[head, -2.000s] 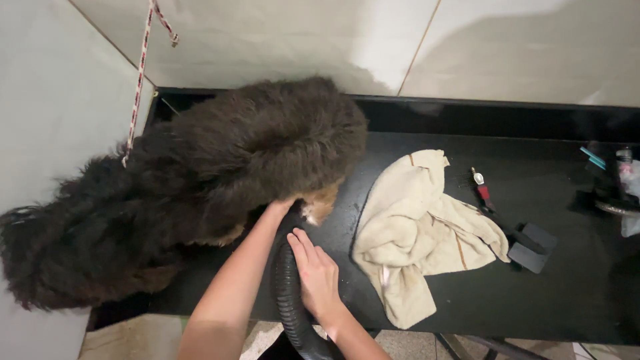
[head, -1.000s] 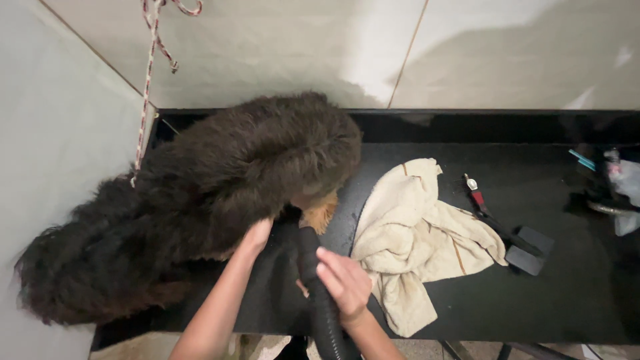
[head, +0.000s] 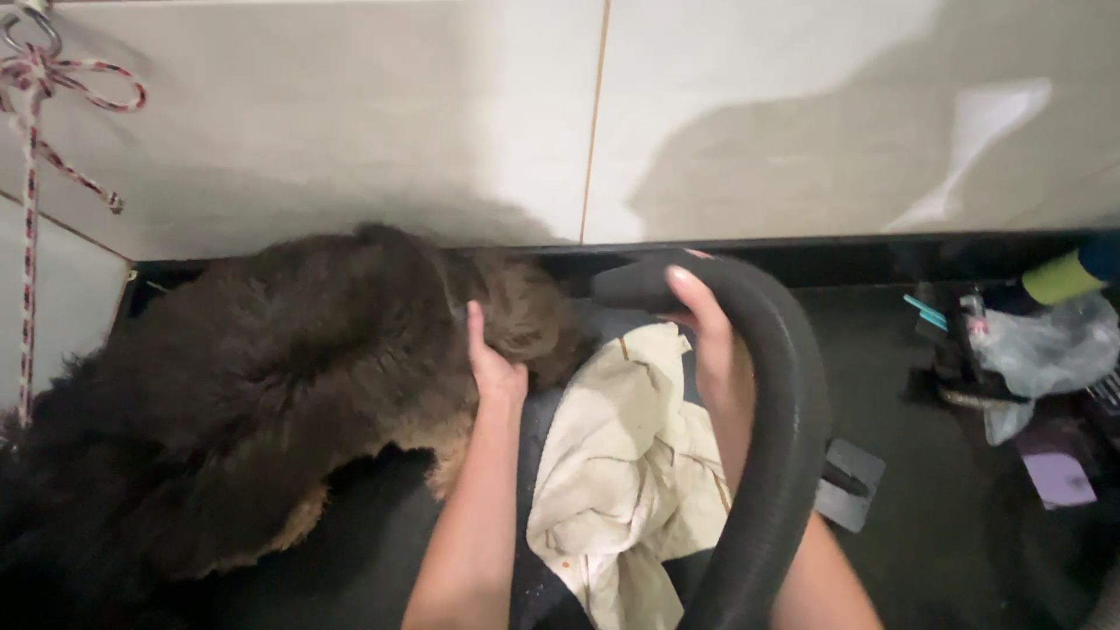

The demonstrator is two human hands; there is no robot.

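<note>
A dark, long-haired dog (head: 289, 350) with tan lower legs stands along the wall at the left. My left hand (head: 497, 359) presses on its fur at the right end of the body, thumb up, the other fingers hidden in the coat. My right hand (head: 704, 324) grips a black ribbed dryer hose (head: 787, 402) close to its nozzle (head: 630, 287), which points left at the dog's right end. The hose arches over my right forearm and leaves at the bottom edge. Under and beside the right hand lies a crumpled cream towel (head: 604, 455).
A slicker brush (head: 849, 490) lies on the black tabletop (head: 927, 542), right of the hose. Farther right are a clear plastic bag (head: 1041, 350), turquoise sticks (head: 926, 311), a green-yellow item (head: 1063, 278) and a lilac card-like piece (head: 1059, 479). A speckled rope (head: 30, 245) hangs at the left.
My right hand has raised the hose and turned its nozzle left, from beside the dog's leg to its right end. My left hand has moved up to that end too. The view has shifted.
</note>
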